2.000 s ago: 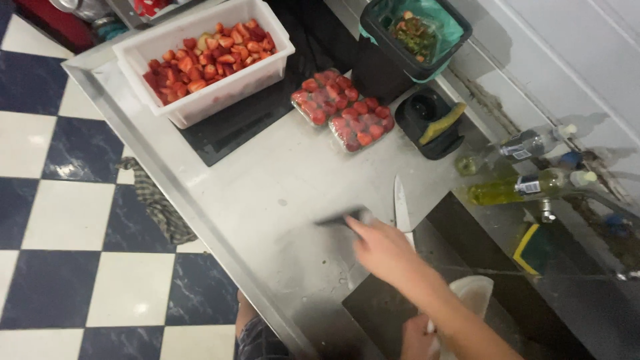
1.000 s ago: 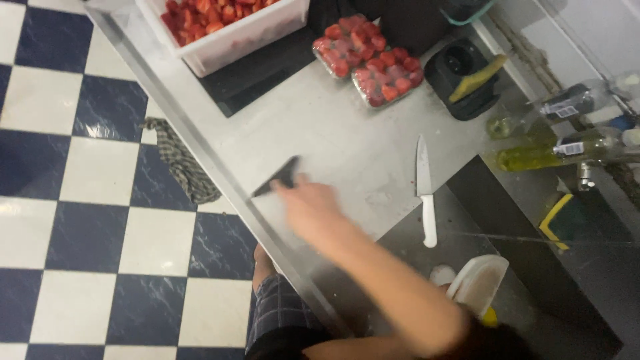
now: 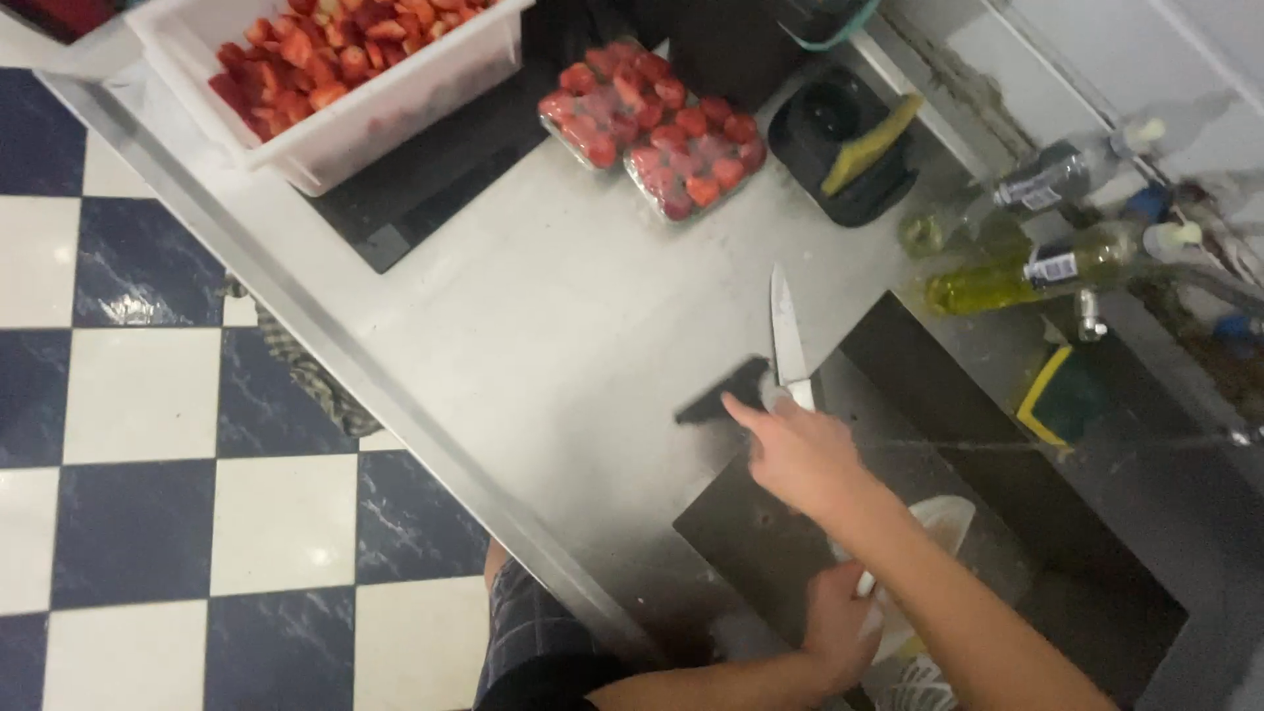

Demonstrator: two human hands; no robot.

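Observation:
My right hand (image 3: pixel 805 449) grips a small black squeegee (image 3: pixel 721 392), blurred, its blade on the steel counter beside the knife. A kitchen knife (image 3: pixel 787 321) with a white handle lies with its blade pointing away; my right hand partly covers the handle. At the sink, my left hand (image 3: pixel 839 617) holds the rim of a white dish (image 3: pixel 948 523), partly hidden by my right forearm. Farther up the counter, two clear packs of whole strawberries (image 3: pixel 612 99) sit side by side, near a white plastic tub (image 3: pixel 405 114) of cut strawberries.
A black tray (image 3: pixel 839 202) holds a yellow item. Two bottles lie toward the wall, one with yellow-green liquid (image 3: pixel 987 286). A yellow-and-green sponge (image 3: pixel 1062 395) is beside the sink basin (image 3: pixel 750 533). The raised counter edge (image 3: pixel 395 405) borders the checkered floor, where a cloth lies.
The squeegee in my right hand has moved from near the counter's front edge to beside the knife. My left hand, out of sight one second ago, shows at the white dish.

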